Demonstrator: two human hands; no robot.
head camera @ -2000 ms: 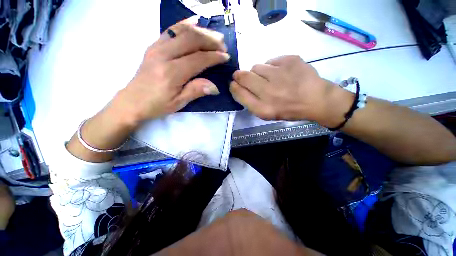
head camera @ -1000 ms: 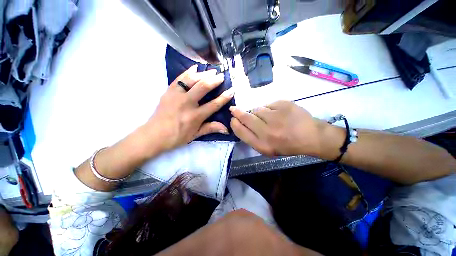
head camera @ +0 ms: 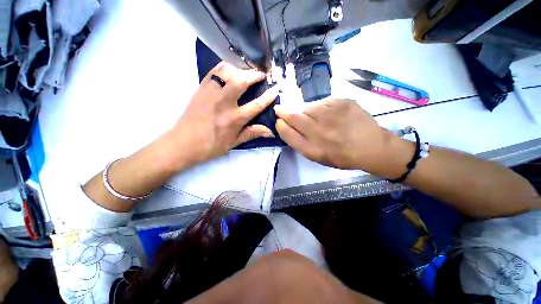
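Note:
A dark navy fabric piece [head camera: 261, 100] lies under the needle area of the sewing machine head [head camera: 385, 13]. A pale cloth [head camera: 231, 176] is joined at its near edge and hangs over the table's front edge. My left hand [head camera: 222, 113] lies spread on the dark fabric, fingertips close to the presser foot [head camera: 272, 76], pressing it down. My right hand [head camera: 332, 132] has its fingers closed at the fabric's right edge, pinching it. The fingers cover part of the fabric.
Thread snips with blue and pink handles [head camera: 388, 87] lie right of the machine. A dark scrap cloth [head camera: 487, 77] lies far right. Grey and navy cut pieces [head camera: 59, 41] are piled upper left. Red and black scissors [head camera: 31, 212] lie at the left edge. A tape measure [head camera: 338, 191] runs along the front edge.
The view has shifted, bringing the machine head into sight. Since one second ago, the dark fabric and both hands have moved slightly further toward the machine.

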